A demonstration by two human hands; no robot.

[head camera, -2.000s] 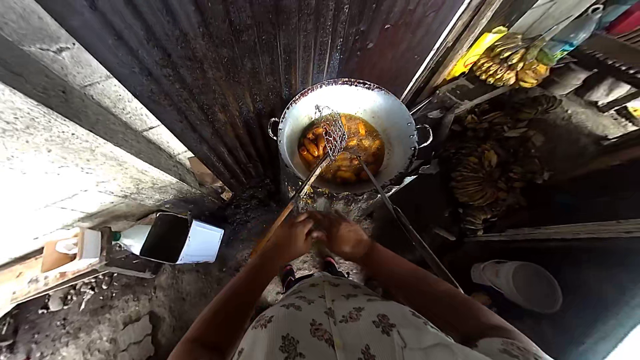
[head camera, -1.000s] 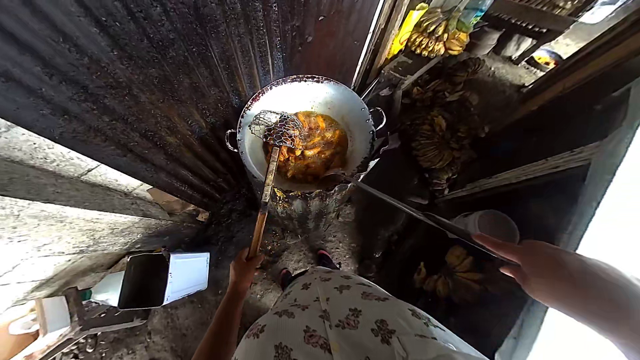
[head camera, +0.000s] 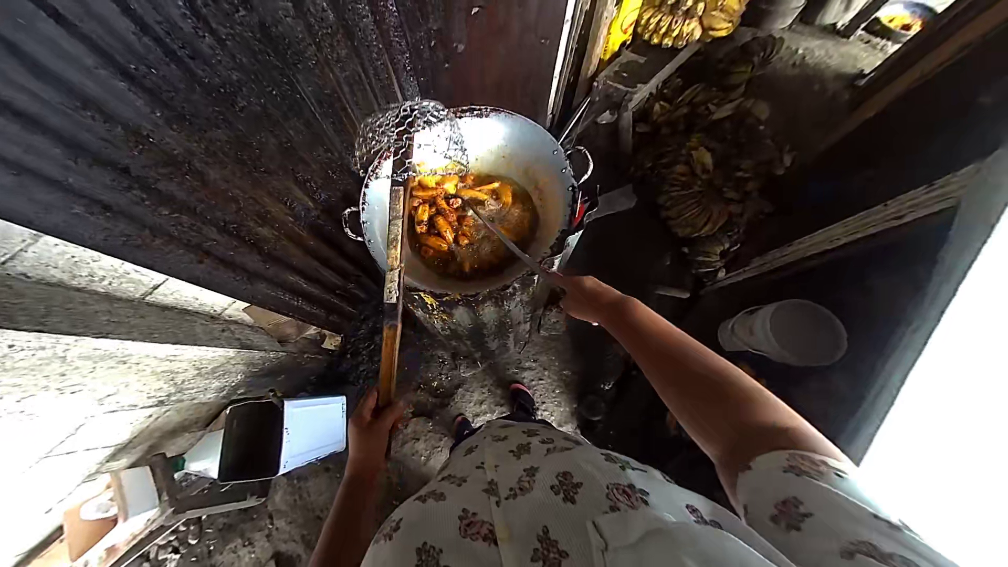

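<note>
My left hand [head camera: 373,425] grips the long wooden handle of a wire-mesh skimmer [head camera: 413,140], whose mesh basket stands over the back left rim of a large metal wok [head camera: 549,175]. In the wok, brown-yellow pieces of food [head camera: 442,224] lie in bubbling oil [head camera: 504,244], most of them at the left. My right hand [head camera: 587,298] is closed around a thin metal utensil [head camera: 504,239] that slants down into the food. The utensil's far end is hidden among the pieces.
Corrugated metal sheeting [head camera: 197,142] rises behind and left of the wok. Banana bunches [head camera: 697,193] lie on the ground at the right, with a white bucket [head camera: 783,332] nearer me. A square container [head camera: 283,439] stands at the lower left, by a block wall [head camera: 118,378].
My right hand has come in from the far right, close to the wok's front rim. The skimmer's mesh has moved from over the food to the back left rim.
</note>
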